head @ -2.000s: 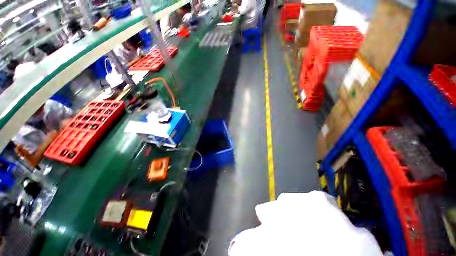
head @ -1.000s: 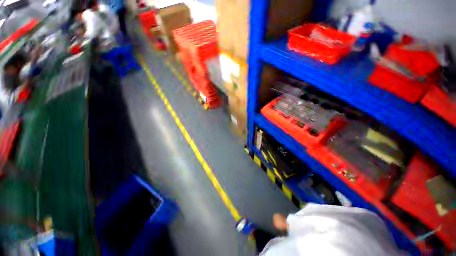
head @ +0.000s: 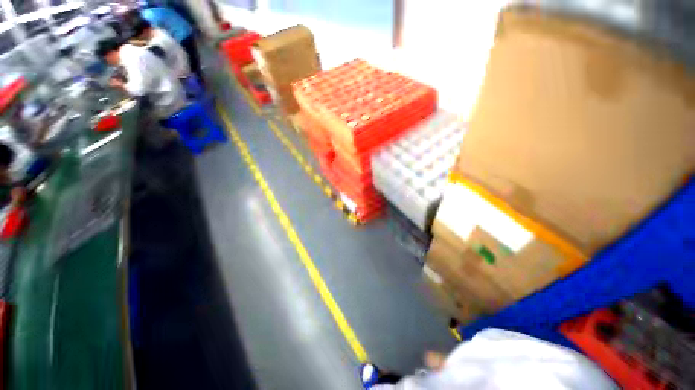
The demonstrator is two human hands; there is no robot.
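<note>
My right hand (head: pixel 434 359) shows only as a small blurred patch at the bottom, beside a white sleeve (head: pixel 518 364). Its fingers cannot be made out, nor whether it holds anything. My left hand is out of the picture. Ahead on the right, a stack of red plastic trays (head: pixel 366 95) stands on the floor beside a stack of whitish trays (head: pixel 419 164). Large cardboard cartons (head: pixel 579 129) stand nearer, with white labels and orange tape.
A grey aisle with a yellow line (head: pixel 293 244) runs ahead. A green workbench (head: pixel 84 305) is on the left, with seated people (head: pixel 152 76) in white and a blue stool (head: pixel 194 126). A blue rack (head: pixel 648 266) holds a red bin (head: pixel 602 346) at right. A shoe (head: pixel 369 375) shows below.
The view has moved forward along the aisle. The red tray stack and cartons look larger and nearer, most of the blue rack has left the picture, and the blue floor bin is no longer seen.
</note>
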